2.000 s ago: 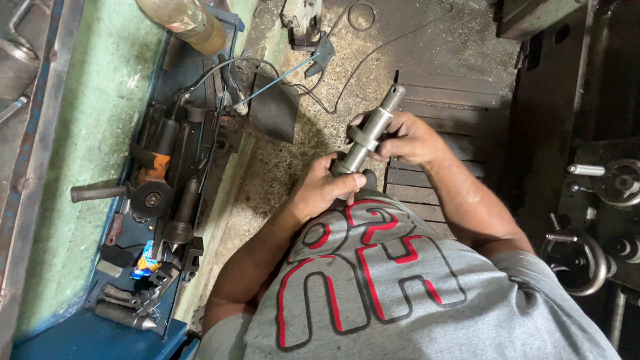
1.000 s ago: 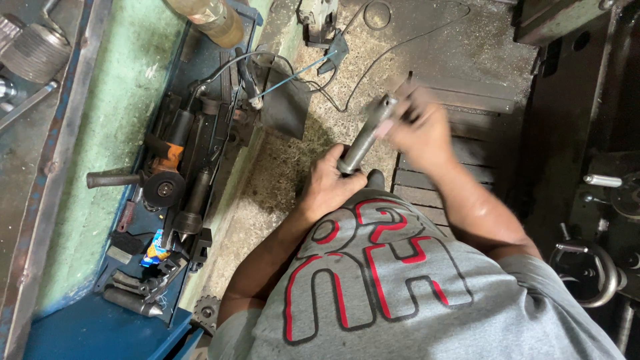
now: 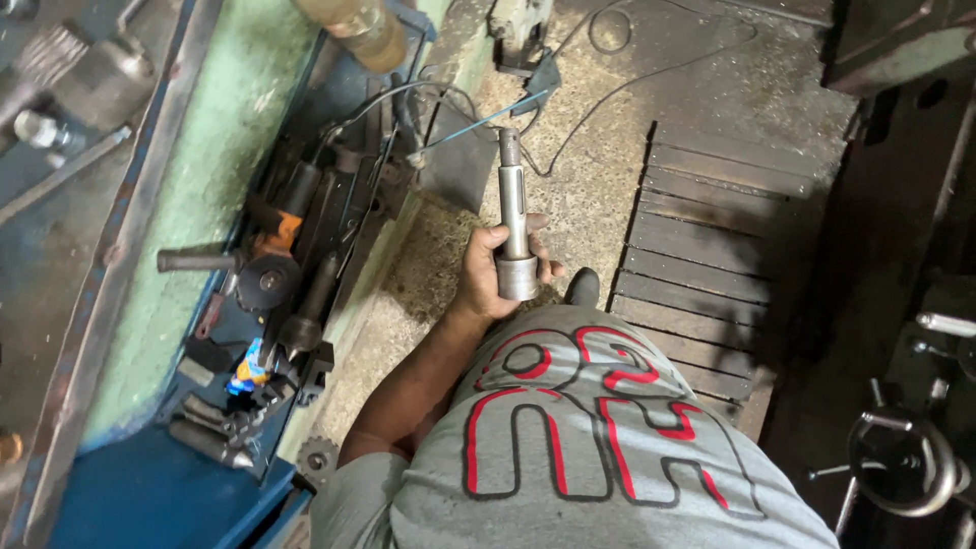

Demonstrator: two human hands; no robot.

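Note:
My left hand [image 3: 488,271] is closed around a stepped steel shaft [image 3: 513,206] in front of my shirt. The shaft stands nearly upright in the view, with a threaded end at the top, a long slot in its middle part and a thick collar at the bottom. My thumb lies on the left side and my fingertips show on the right. My right hand is out of the frame.
On the left, a blue tray [image 3: 171,488] holds an angle grinder [image 3: 268,280], a pointed lathe centre [image 3: 221,444] and other tools. A wooden slatted board [image 3: 694,236] lies on the floor. Machine handwheels [image 3: 900,461] stand at the right. A cable [image 3: 587,114] crosses the floor.
Earlier both hands were at the shaft; my right hand has left it and gone out of view. The shaft has turned from a slant to nearly upright, still in my left hand.

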